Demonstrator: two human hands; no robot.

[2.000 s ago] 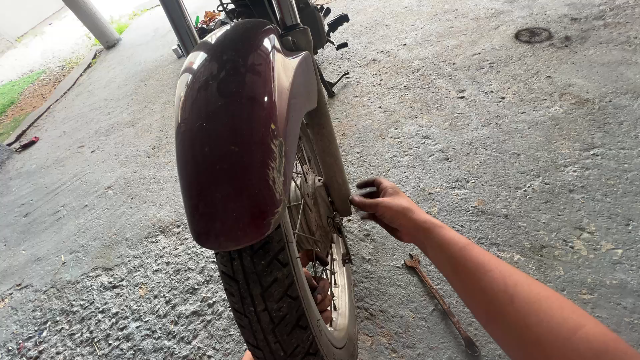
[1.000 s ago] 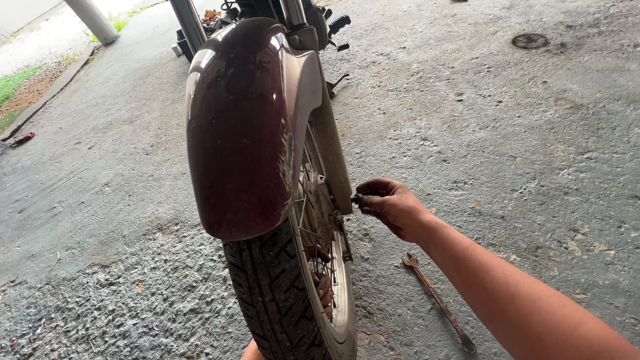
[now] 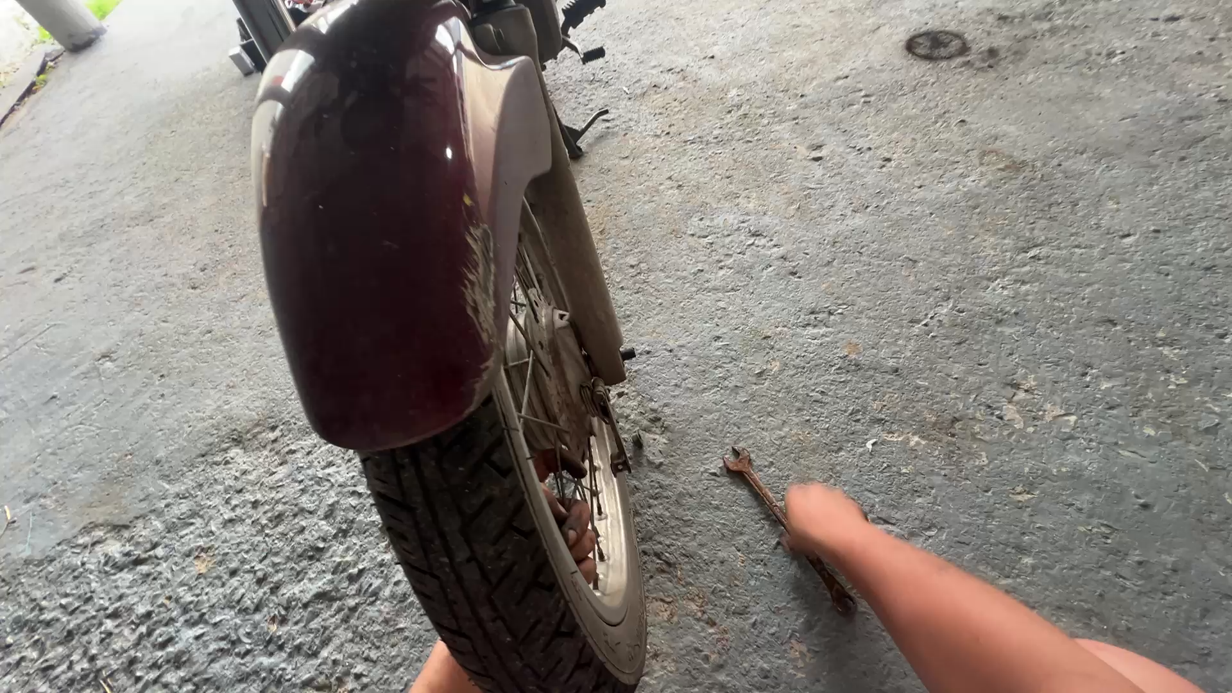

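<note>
A motorcycle's front wheel [image 3: 500, 549] stands under a scratched maroon fender [image 3: 375, 231], beside the fork leg [image 3: 582, 269]. The end of a bolt or axle [image 3: 628, 354] sticks out at the fork's foot. My left hand [image 3: 575, 529] reaches behind the tyre, its fingers showing through the spokes near the hub; whether it grips anything there is hidden. On the right, my right hand [image 3: 823, 515] is over the middle of a rusty combination wrench [image 3: 760, 491] on the floor. Its fingers are hidden from view, so its grip cannot be told.
The floor is rough grey concrete [image 3: 962, 337]. A dark round toothed part, like a sprocket [image 3: 936, 44], lies at the upper right. A kickstand or lever [image 3: 587, 130] juts out behind the fork. The base of a post [image 3: 72, 24] is at the upper left.
My right hand has left the lower end of the fork and moved down and right to the wrench. My left hand stays behind the wheel. The view has shifted somewhat.
</note>
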